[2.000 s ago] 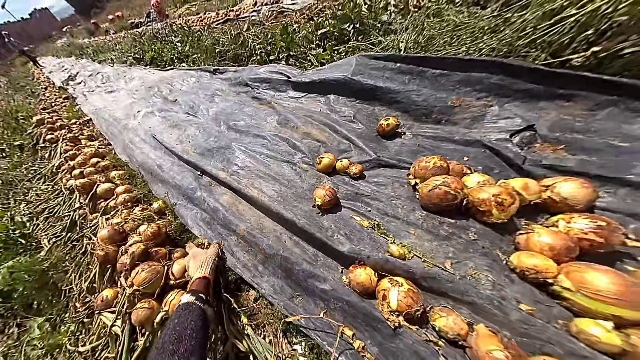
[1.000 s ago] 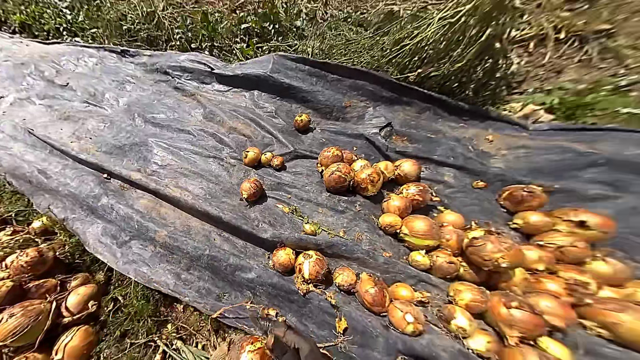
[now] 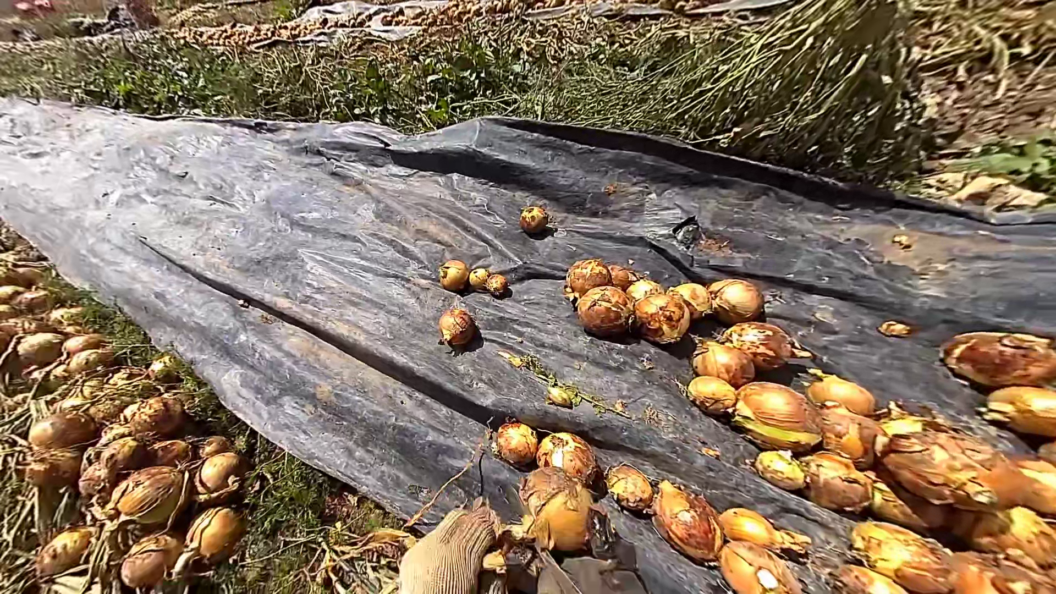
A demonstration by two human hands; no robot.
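At the bottom edge, my left hand (image 3: 450, 554), in a beige knit glove, grips the stem end of an onion (image 3: 558, 510), whose bulb points right. A dark shape (image 3: 596, 571), apparently my right hand in a dark glove, lies just below that bulb; its fingers and anything in them cannot be made out. The onion is over the near edge of a black plastic sheet (image 3: 313, 247). Beyond and right of it, loose onions (image 3: 775, 415) lie heaped on the sheet, with smaller ones (image 3: 457, 327) farther off.
Left of the sheet, onions with dry stalks (image 3: 148, 495) lie on grassy ground. Weeds (image 3: 412, 91) and a heap of cut green stalks (image 3: 792, 91) border the far edge. Another row of onions (image 3: 272, 33) lies beyond. The sheet has raised folds.
My left hand was at the onion row on the left two seconds ago; now it is beside the sheet with an onion. The view has swung right since then.
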